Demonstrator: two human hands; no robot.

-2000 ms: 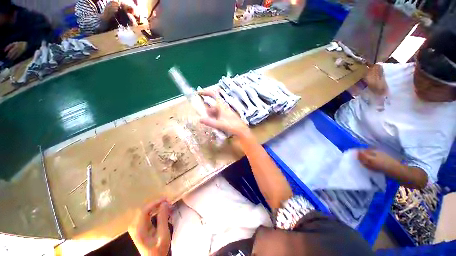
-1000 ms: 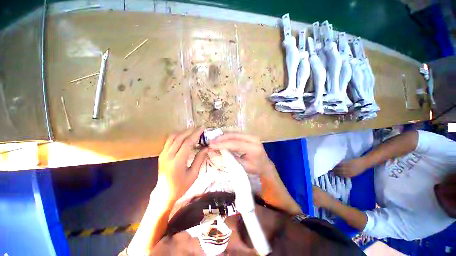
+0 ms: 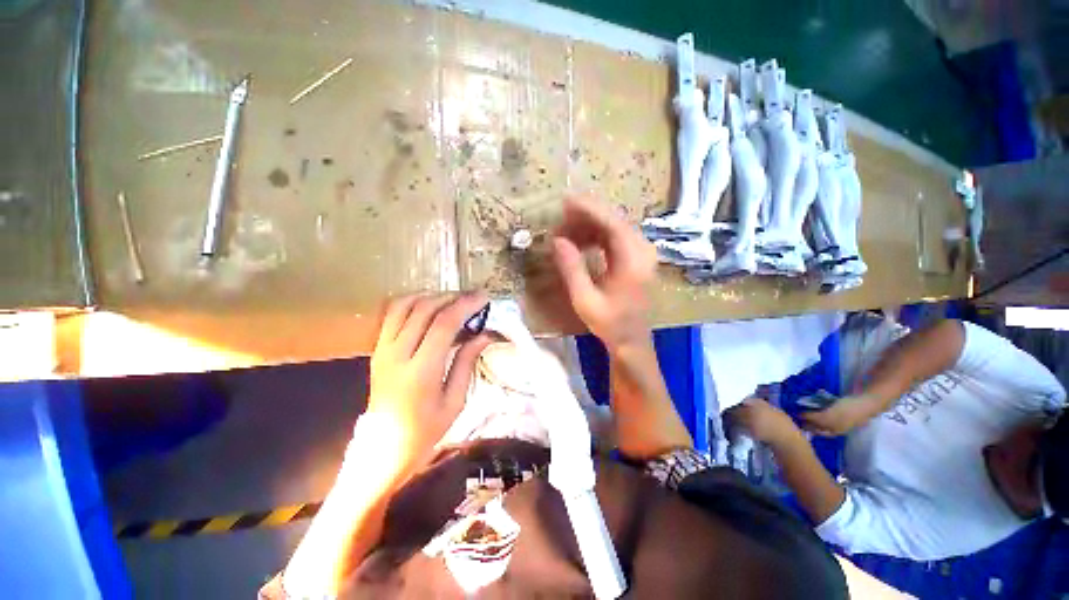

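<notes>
My left hand [image 3: 424,361] holds a figure leg [image 3: 563,428] by its dark-edged foot end, at the bench's front edge. The leg's knee and peg end point down toward my body. My right hand [image 3: 604,267] is off the leg, over the bench just right of a small whitish dab [image 3: 521,238] on the stained work patch [image 3: 498,260]. Its thumb and forefinger are bent. A faint tan blur shows by its fingertips; I cannot tell whether it holds a stick.
Several pale legs [image 3: 750,176] lie in a row at bench right, feet toward me. A metal-handled tool [image 3: 223,176], thin sticks [image 3: 320,80] and a long thin rod [image 3: 77,152] lie at left. A person [image 3: 938,434] works over a lined blue tote [image 3: 750,352] at right.
My right hand has reached out to the row of legs, come back to the foot end, then moved up over the bench. A leg is now in my left hand. The view has tilted down.
</notes>
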